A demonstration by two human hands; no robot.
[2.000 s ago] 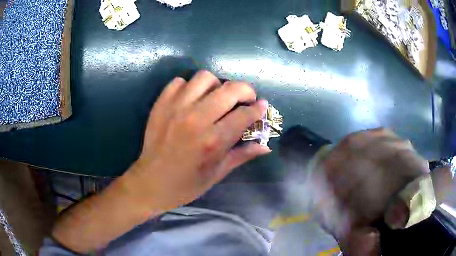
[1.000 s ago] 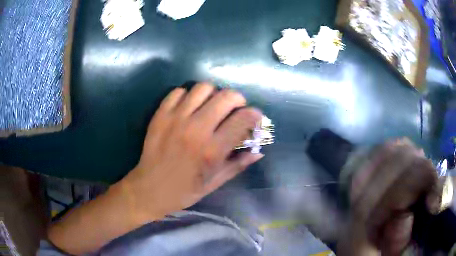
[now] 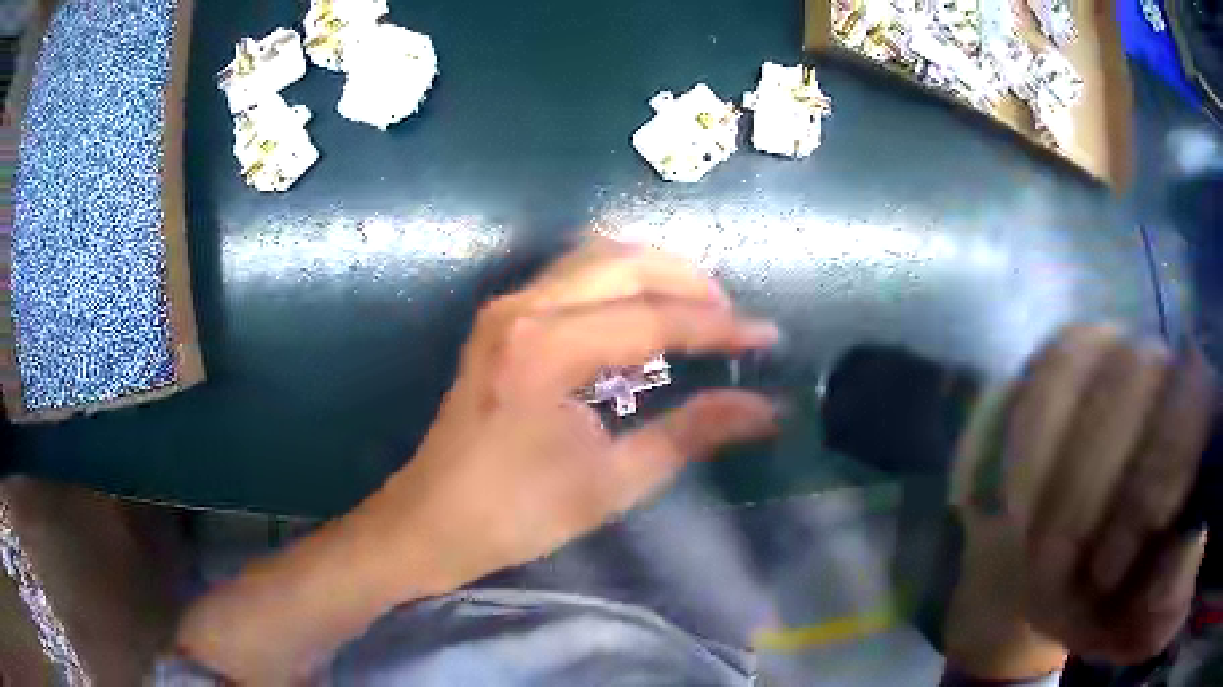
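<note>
My left hand (image 3: 577, 389) is over the bench at centre, blurred, with thumb and forefinger apart. A small white cross-shaped insert piece (image 3: 626, 387) with gold tips shows between their bases. I cannot tell if it is gripped or lies on the bench. A faint glint shows between the fingertips, too blurred to name. My right hand (image 3: 1093, 483), blurred, is closed around the black electric screwdriver (image 3: 892, 407). The screwdriver's front end points left at my left fingertips, a short gap away.
Several white socket inserts (image 3: 388, 75) lie at the upper left. Two more (image 3: 688, 133) lie at upper centre. The screw tray (image 3: 189, 295) stands at left, the parts tray (image 3: 1102, 121) of white pieces at upper right. A blue tray (image 3: 1151, 47) shows beyond. The bench's front edge (image 3: 175, 502) curves below.
My left thumb and forefinger have spread and reach right past the piece they were around. My right hand and the screwdriver have moved right. The view has shifted, showing more inserts at upper left.
</note>
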